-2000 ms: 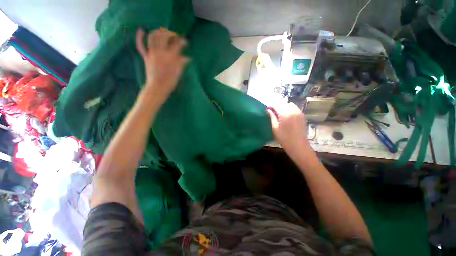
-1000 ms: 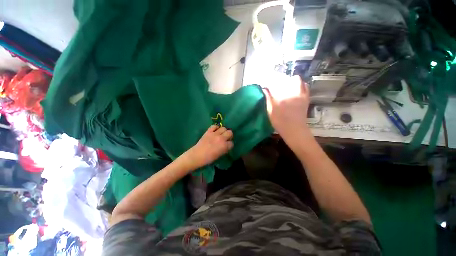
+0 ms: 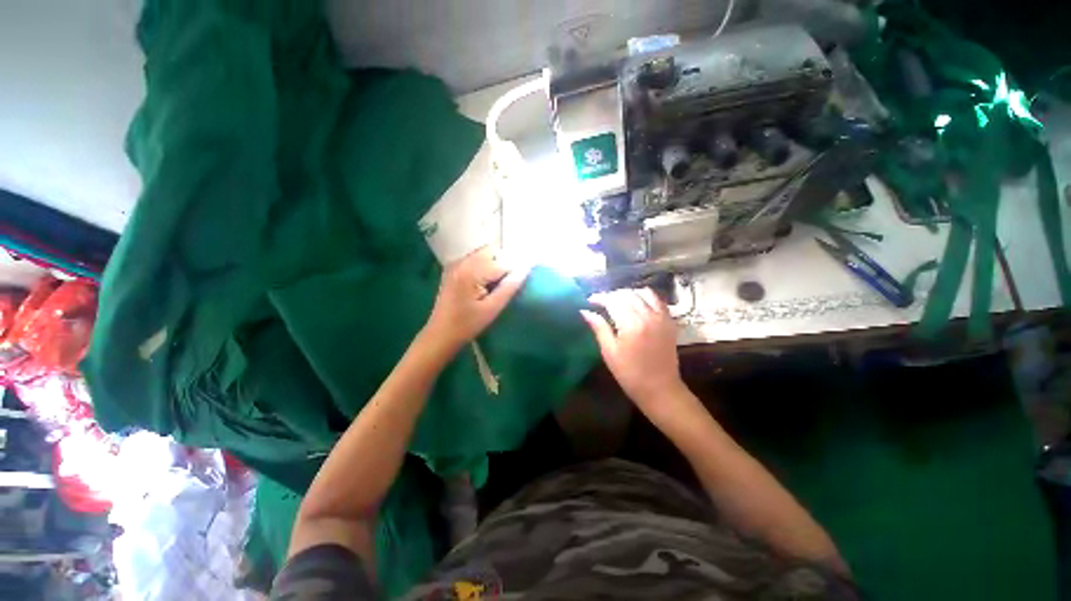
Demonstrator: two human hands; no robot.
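Observation:
A green cloth panel (image 3: 517, 376) lies in front of the overlock machine (image 3: 728, 153), its upper edge close to the brightly lit needle area. My left hand (image 3: 476, 294) grips the panel's upper edge at the left of the glare, thumb and fingers pinched. My right hand (image 3: 638, 340) is at the panel's right corner, just below the needle area, with its fingers bent at the cloth; whether they pinch it is not clear. A narrow pale mark shows on the panel below my left hand. Glare hides the presser foot.
A large pile of green pieces (image 3: 223, 258) stands left of the machine. Dark-blue snips (image 3: 866, 268) lie on the table at the right, near hanging green strips (image 3: 981, 235). A white lamp arm (image 3: 503, 115) curves beside the machine head. Red and white bags (image 3: 176, 517) lie lower left.
My left hand has moved up from the yellow mark to the panel's edge near the needle area. My right hand has moved down and left. The view has shifted, and the panel lies flatter.

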